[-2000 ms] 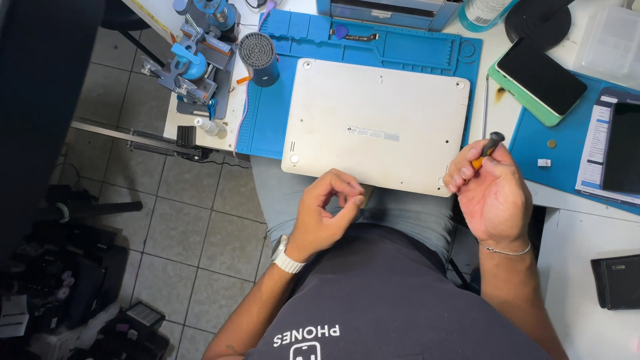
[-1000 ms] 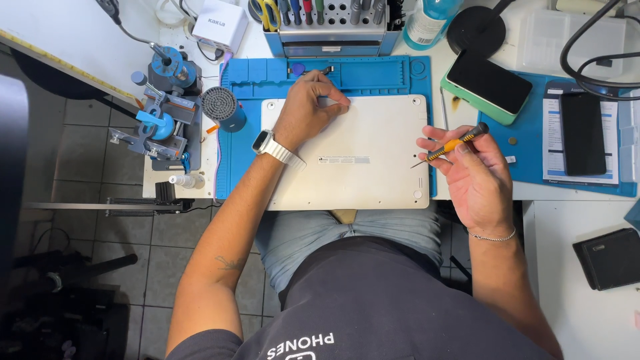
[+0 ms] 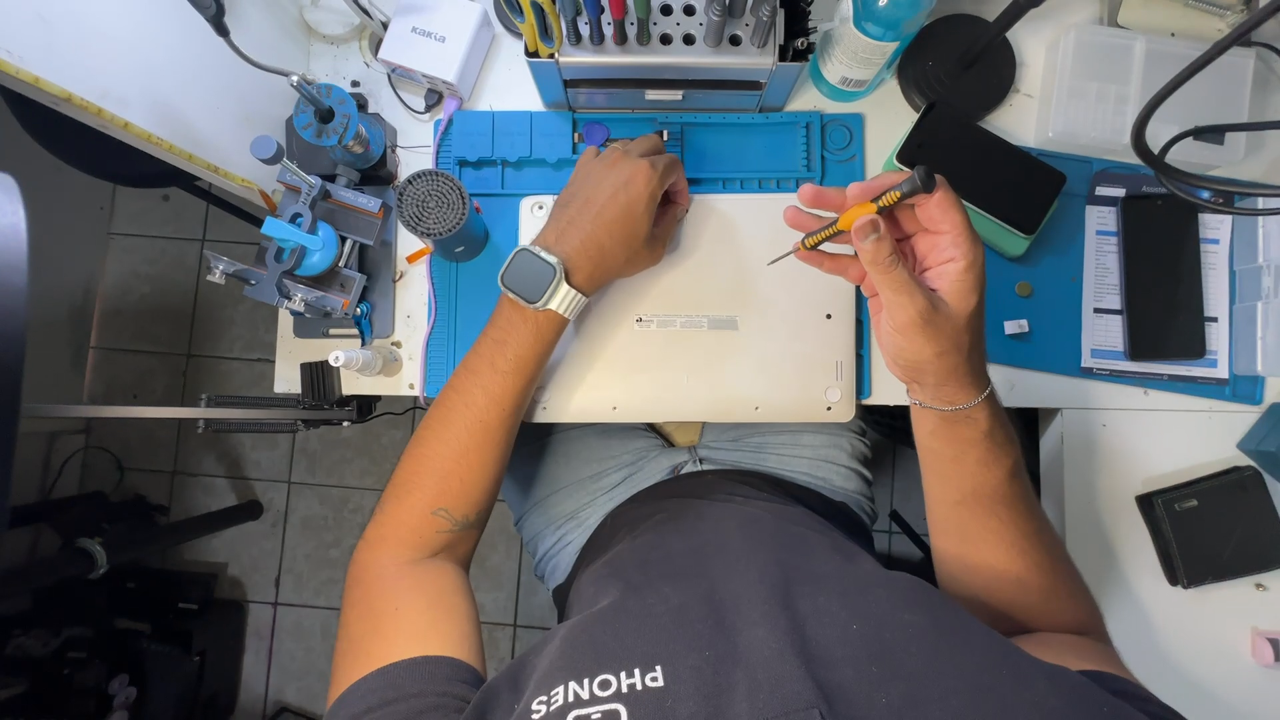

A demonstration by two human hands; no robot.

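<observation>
A pale laptop (image 3: 690, 370) lies with its underside up on a blue silicone repair mat (image 3: 460, 330), its near edge over my lap. My left hand (image 3: 625, 210) is over the laptop's far left part, its fingers at the mat's parts tray beside a blue pick (image 3: 596, 133); the fingertips are hidden, so what they hold cannot be told. Above the laptop's right side, my right hand (image 3: 900, 260) holds a small precision screwdriver (image 3: 855, 216) with a yellow and black handle, its tip pointing down and left.
A microscope-like clamp fixture (image 3: 320, 240) and a round brush-topped holder (image 3: 440, 215) stand left. Behind the mat are a tool rack (image 3: 660, 70) and a blue liquid bottle (image 3: 865, 50). To the right lie a phone on a green case (image 3: 980, 170), another phone (image 3: 1160, 280) and a black wallet (image 3: 1210, 525).
My left hand has moved from the laptop's near edge to its far edge by the parts tray. My right hand has kept the screwdriver, whose shaft now shows. The view has shifted.
</observation>
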